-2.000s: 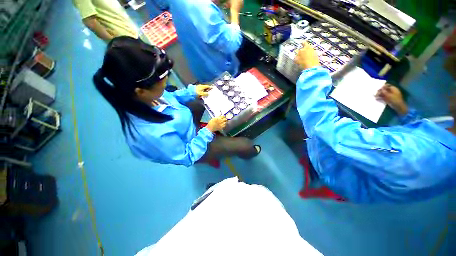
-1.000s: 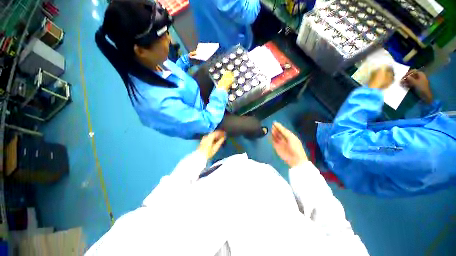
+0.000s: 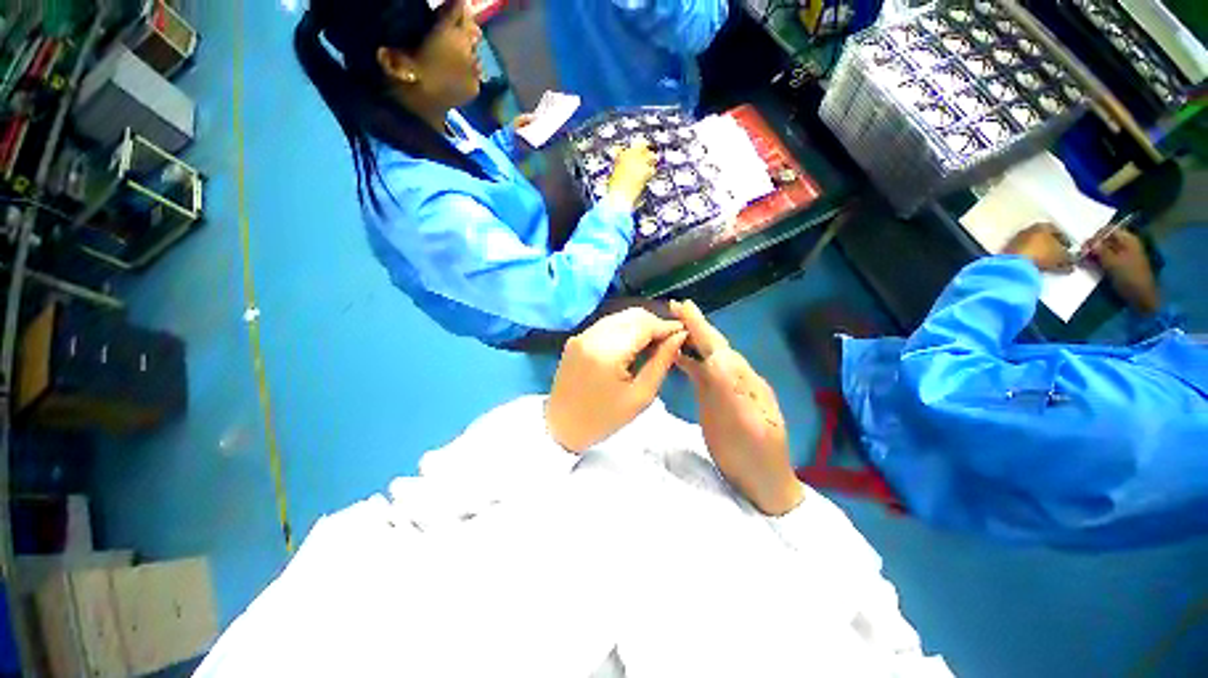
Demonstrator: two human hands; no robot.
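Note:
My left hand (image 3: 613,378) and my right hand (image 3: 741,413) are raised in front of my white sleeves. Their fingertips meet between them. The fingers are bent, and no object shows in either hand; what lies between the fingertips is hidden. Nearest ahead, a tray of round parts (image 3: 685,182) tops a stack at the bench end. A seated person in light blue (image 3: 484,245) touches the tray with one hand and holds a small white paper (image 3: 547,118) in the other.
A red tray (image 3: 784,201) lies beside the stack. At right, a person in blue (image 3: 1047,424) handles a thin item over white paper (image 3: 1060,192), near a larger tray stack (image 3: 947,80). A red stool (image 3: 848,477) is partly hidden. Cabinets (image 3: 106,364) and boards (image 3: 133,616) stand left.
My hands were out of view, then apart, and have now come together at the fingertips. The seated person has lifted a white paper off the tray. The person at right now bends over the paper.

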